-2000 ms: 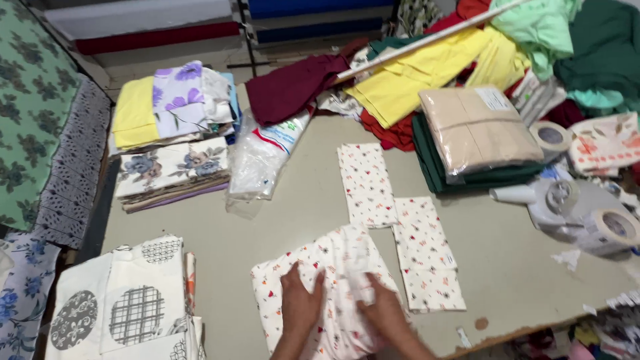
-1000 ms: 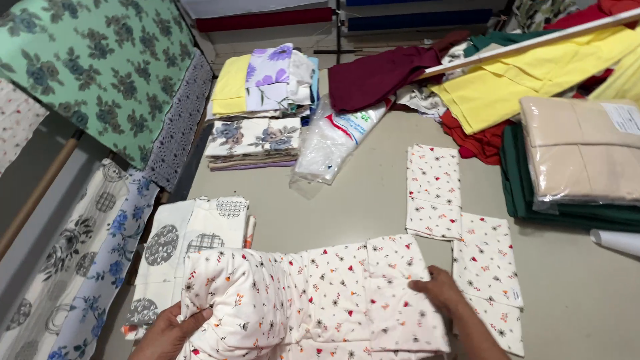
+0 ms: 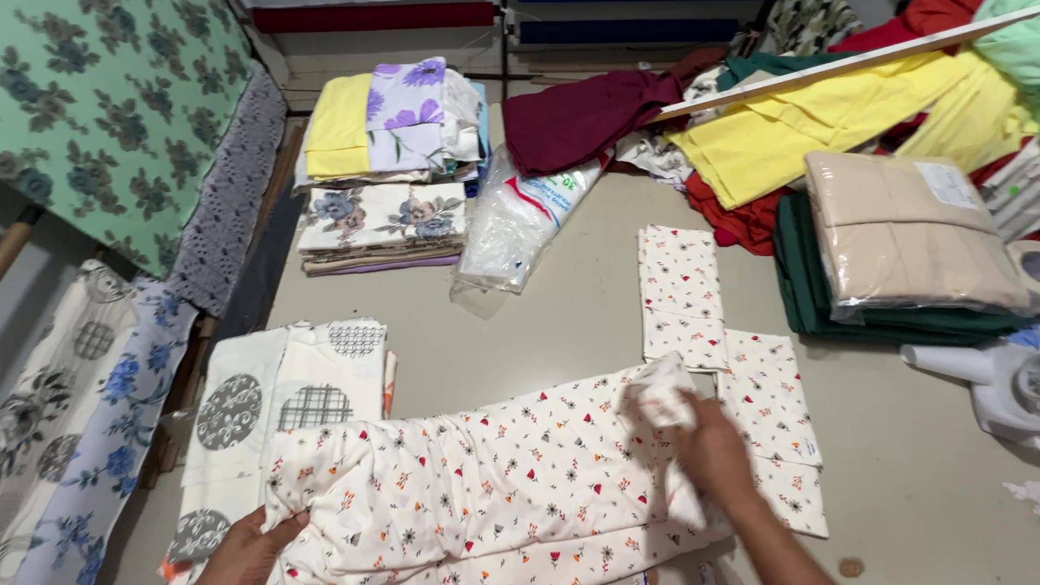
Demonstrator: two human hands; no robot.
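A white fabric with small red and orange flowers (image 3: 487,479) lies spread across the front of the table. My left hand (image 3: 253,546) pinches its left end between thumb and fingers. At its right end my right hand (image 3: 708,443), blurred, grips a bunched part of the fabric and lifts it. Just behind and right of that hand lie two folded pieces of the same print, one farther back (image 3: 681,284) and one nearer (image 3: 772,406). Under the left end of the fabric is a folded white cloth with grey circles (image 3: 236,406).
Folded floral cloths (image 3: 386,215) and a clear plastic bag (image 3: 520,219) lie at the back. On the right are a packaged beige cloth (image 3: 910,236), dark green cloth (image 3: 796,276), a heaped yellow cloth (image 3: 812,114), a white strip (image 3: 845,61) and a tape dispenser (image 3: 1003,390).
The flowered fabric was gathered under both hands at first; it now stretches wide between them. My right hand has moved from the far right edge onto a bunched part. The view has shifted.
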